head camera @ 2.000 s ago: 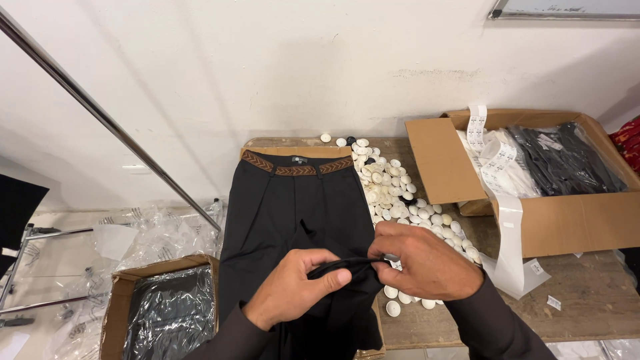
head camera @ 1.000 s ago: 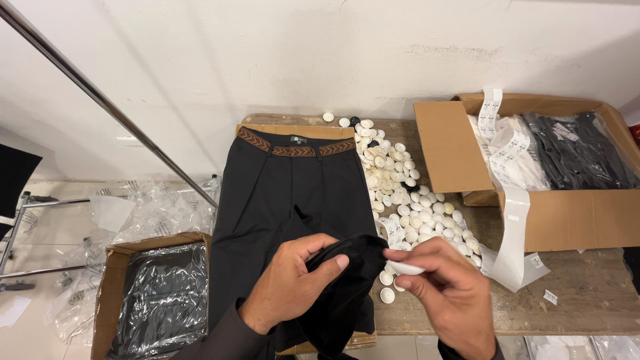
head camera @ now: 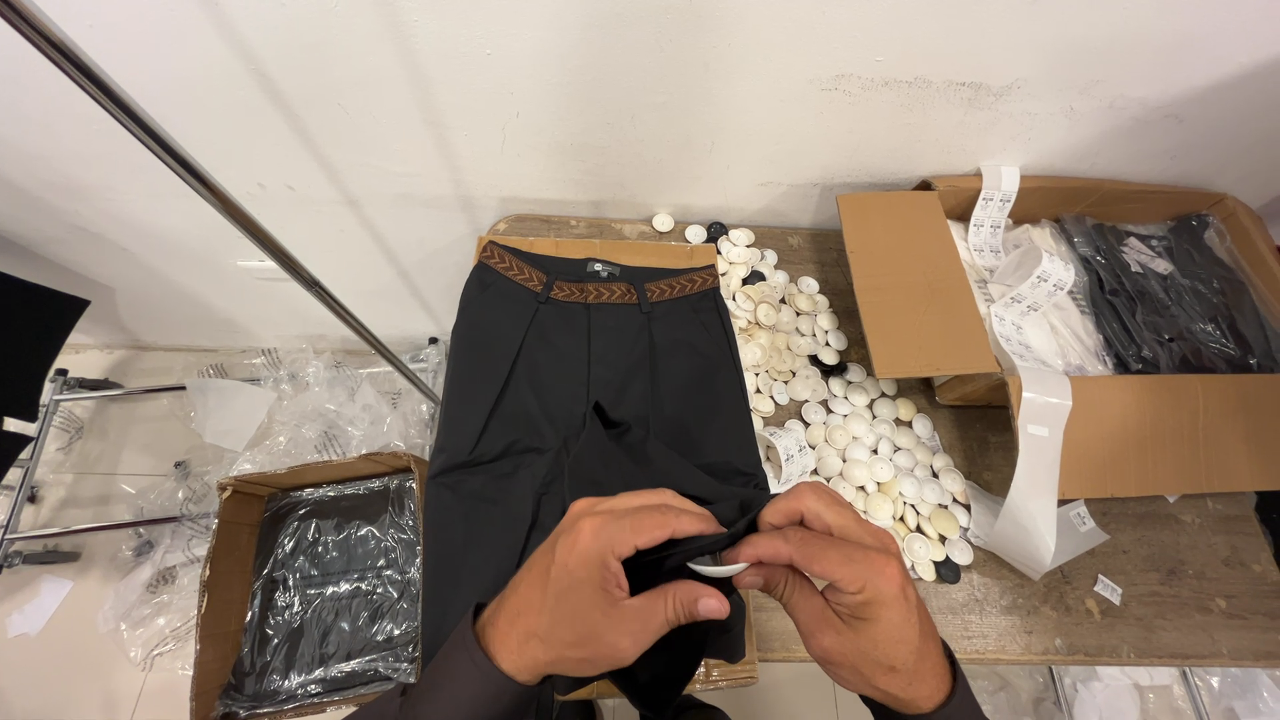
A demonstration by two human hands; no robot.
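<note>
Black trousers (head camera: 540, 400) with a brown patterned belt (head camera: 590, 291) lie on a cardboard piece over the wooden table. My left hand (head camera: 620, 580) grips a raised fold of the black fabric, its thumb in front. My right hand (head camera: 850, 590) pinches the edge of the same fold. A white round plastic security tag (head camera: 717, 569) sits between my two hands, against the fold; my right fingertips touch its side. Whether a pin goes through the cloth is hidden. A pile of white round tags (head camera: 880, 460), with a few dark ones, lies beside the trousers.
An open cardboard box (head camera: 1160, 430) with bagged garments and a label strip (head camera: 1045, 470) stands on the right. Another box (head camera: 225, 580), holding plastic-wrapped dark clothing, is at lower left. A metal rail (head camera: 230, 220) slants across the left; clear plastic bags (head camera: 330, 410) lie on the floor.
A second ago my right hand held the white tag at the right edge of the fabric; now the tag is at the fold between both hands. Two seconds ago both hands held the cloth.
</note>
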